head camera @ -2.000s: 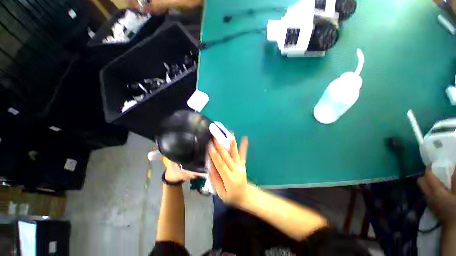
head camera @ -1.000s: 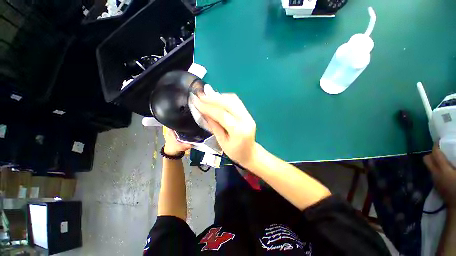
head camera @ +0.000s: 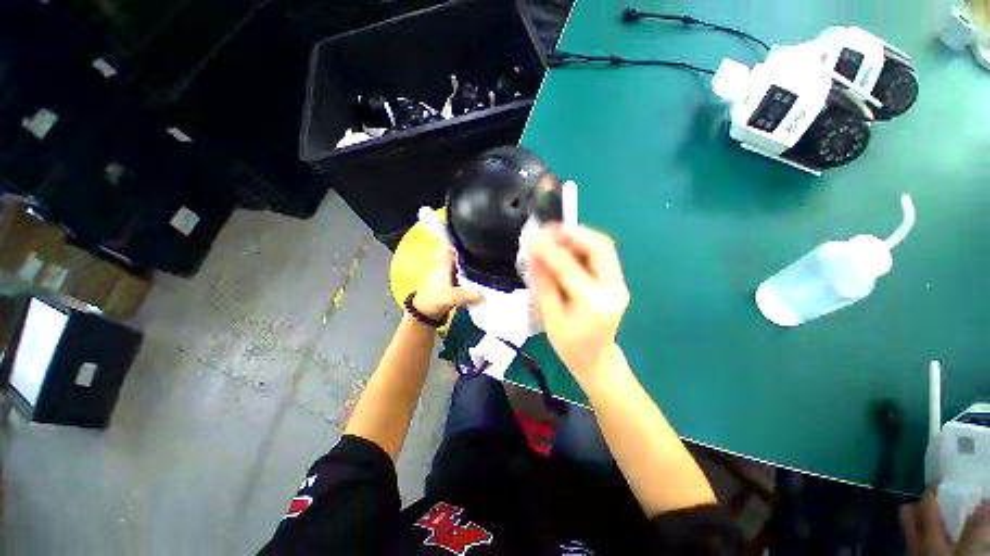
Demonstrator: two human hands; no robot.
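Note:
A security camera with a glossy black ball head (head camera: pixel 491 215) and a white housing (head camera: pixel 502 313) is held at the table's near left corner. My left hand (head camera: pixel 435 285) grips it from the left side; its fingers are partly hidden behind the camera. My right hand (head camera: pixel 578 285) pinches a white wiping cloth (head camera: pixel 529 248) against the right side of the black head. A white antenna (head camera: pixel 570 202) stands up just beyond my right fingers. A black cable (head camera: pixel 534 364) hangs below the housing.
The green table (head camera: pixel 673 272) bears a squeeze bottle (head camera: pixel 822 285) and two cameras (head camera: pixel 798 109) with cables at the back. A black bin (head camera: pixel 418 65) holds camera parts. A yellow stool (head camera: pixel 418 266) is behind my left hand. Another person's hand (head camera: pixel 925 528) holds a camera at lower right.
The view has shifted, so the table and bottle appear lower and further right. The stool shows now. My right hand with the cloth has moved from the housing's side onto the black head.

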